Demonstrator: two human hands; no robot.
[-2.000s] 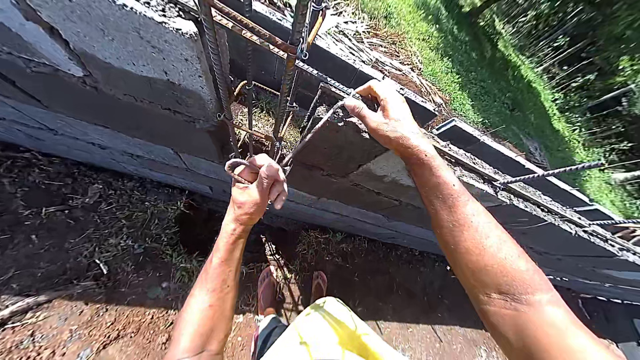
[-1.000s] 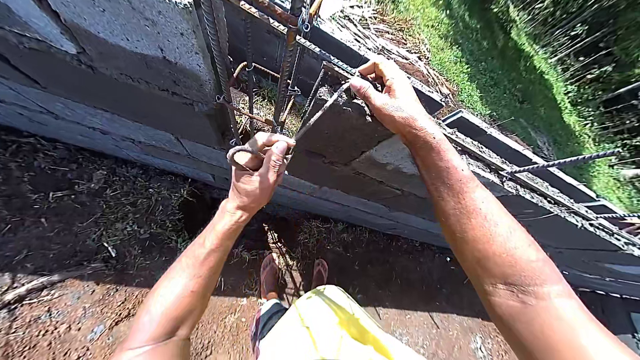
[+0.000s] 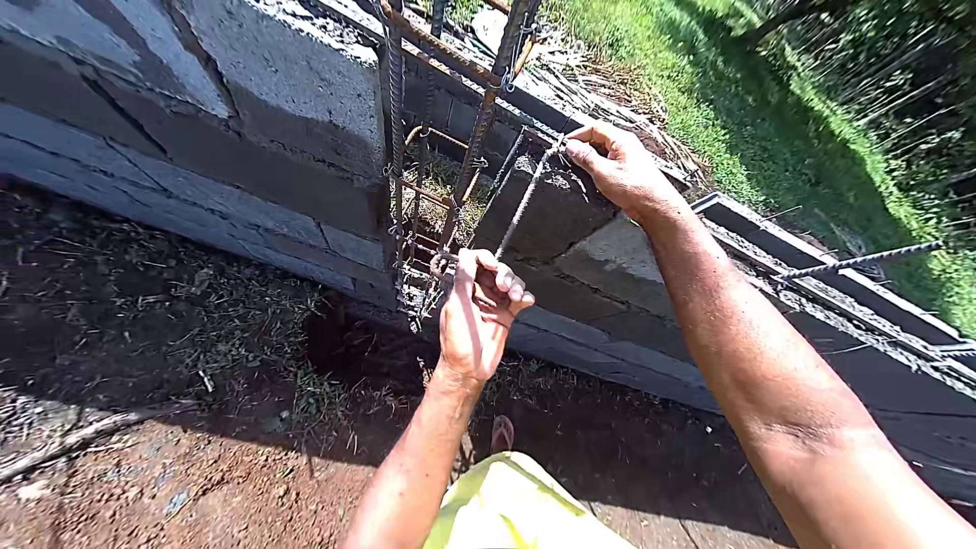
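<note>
A thin steel rod (image 3: 523,202) with a hooked lower end slants between my hands, beside an upright rebar cage (image 3: 463,164) set in a gap of the concrete block wall (image 3: 274,84). My left hand (image 3: 479,313) is at the rod's lower end, by the hook, with its fingers curled; how firmly it grips is hidden. Thumb and forefinger of my right hand (image 3: 610,164) pinch the rod's upper end, where thin tie wire is visible above the block top. Wire ties join the cage's rusty stirrups to its ribbed bars.
Another ribbed bar (image 3: 862,261) sticks out over the wall at the right. Beyond the wall lie dry sticks (image 3: 602,91) and grass (image 3: 762,152). A dark hole (image 3: 335,335) is at the wall's foot, with a branch (image 3: 84,435) on the soil at the left.
The fingers of my left hand have loosened and shifted at the hooked end. My right hand stays at the rod's upper end.
</note>
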